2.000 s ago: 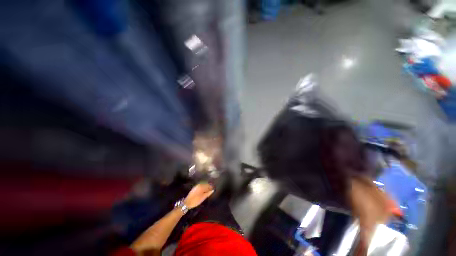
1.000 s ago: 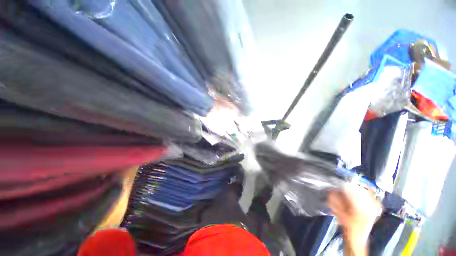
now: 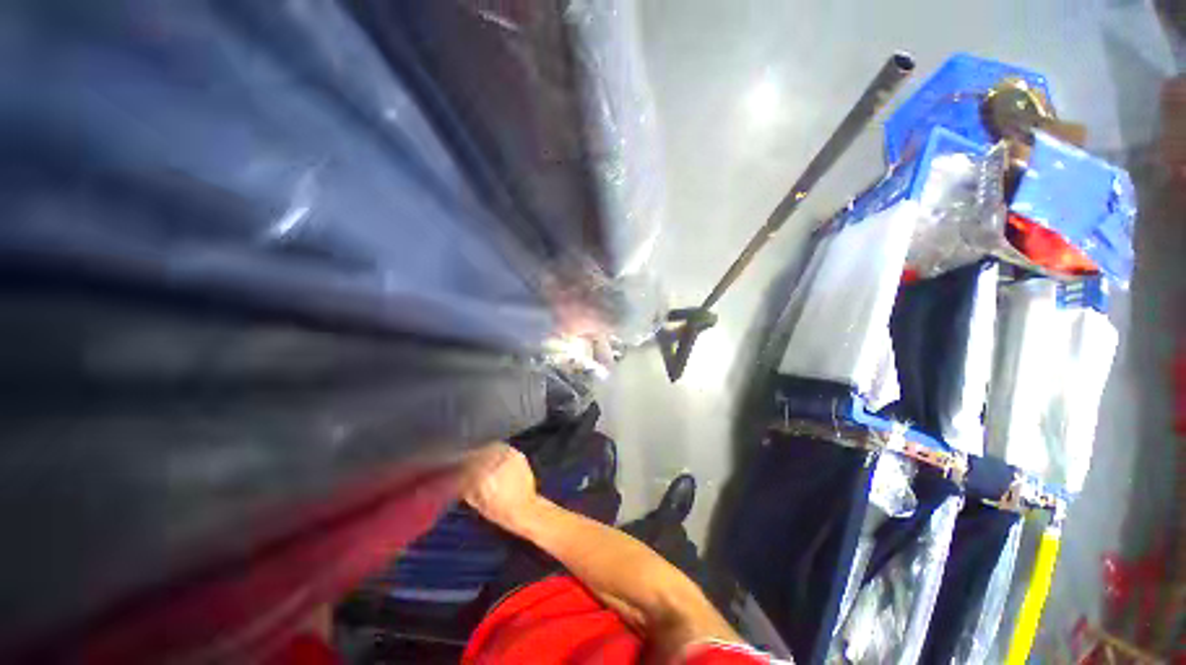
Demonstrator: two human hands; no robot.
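Bagged garments (image 3: 299,221) hang in a dense shiny row across the left, mostly navy, grey and black. A maroon bagged garment (image 3: 351,546) lies along the row's near side. My right hand (image 3: 498,483) reaches across from the lower right, its fingers closed at the maroon garment's edge; the fingertips are hard to make out. Hanger tops bunch in a bright blur (image 3: 581,348) just beyond this hand. Dark blue layered cloth (image 3: 442,565) shows below the hand. My left hand is not in view.
A dark metal pole (image 3: 813,175) with a triangular end stands right of the row. The blue-edged compartment cart (image 3: 884,422) on the right holds dark cloth and silvery strips, with a blue packet (image 3: 1069,186) at its far end. A shoe (image 3: 676,499) shows on the floor.
My right hand has moved left from over the cart to the maroon garment. The dark item with clear film it held is no longer seen there. The bagged row fills more of the lower left.
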